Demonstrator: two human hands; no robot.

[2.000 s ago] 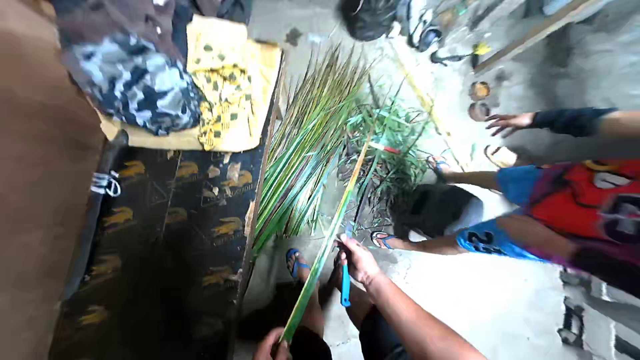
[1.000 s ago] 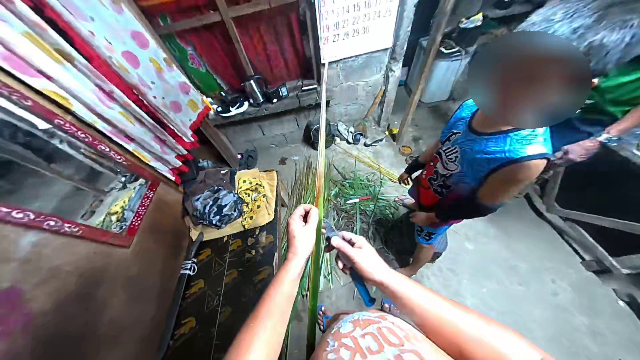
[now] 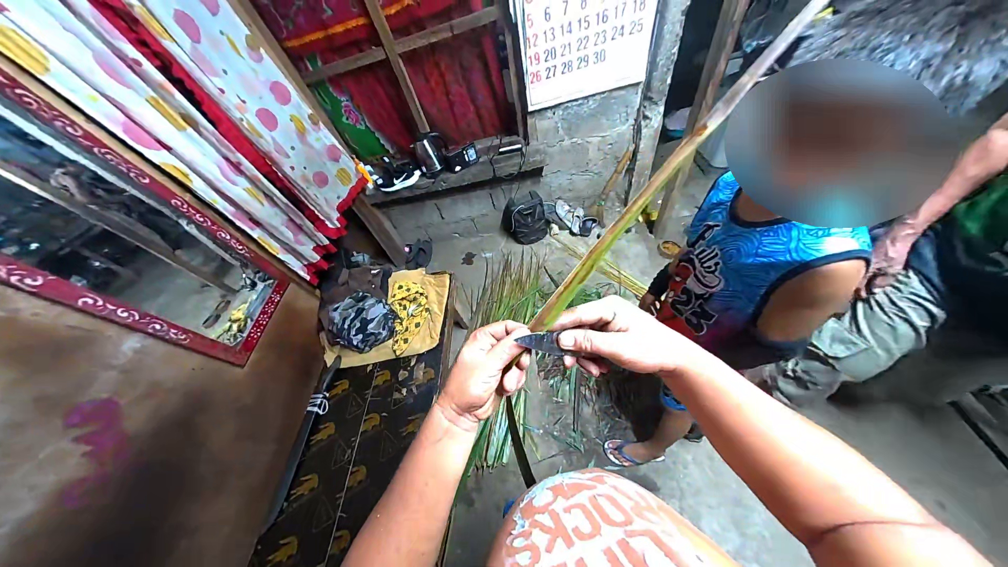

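Near the middle of the head view, my left hand (image 3: 484,370) grips a long green and brown palm leaf strip (image 3: 622,224), which runs up to the top right. My right hand (image 3: 618,335) is closed around a small knife, mostly hidden by the fingers. The dark pointed blade (image 3: 539,342) lies against the strip, its tip at the left fingers. A dark thin piece (image 3: 517,441) hangs below my left hand. Behind the hands, a pile of long green leaves (image 3: 504,295) lies on the concrete floor.
A person in a blue sleeveless shirt (image 3: 776,260) stands close at right, another person (image 3: 866,331) behind. At left are a dark patterned board (image 3: 370,457), a camouflage cloth bundle (image 3: 361,321) and a red-framed mirror (image 3: 150,315). A black bag (image 3: 528,218) sits by the block wall.
The strip has swung from near upright to a slant toward the upper right. My hands have come together at its lower part. Two seconds ago, the view pointed more at the floor.
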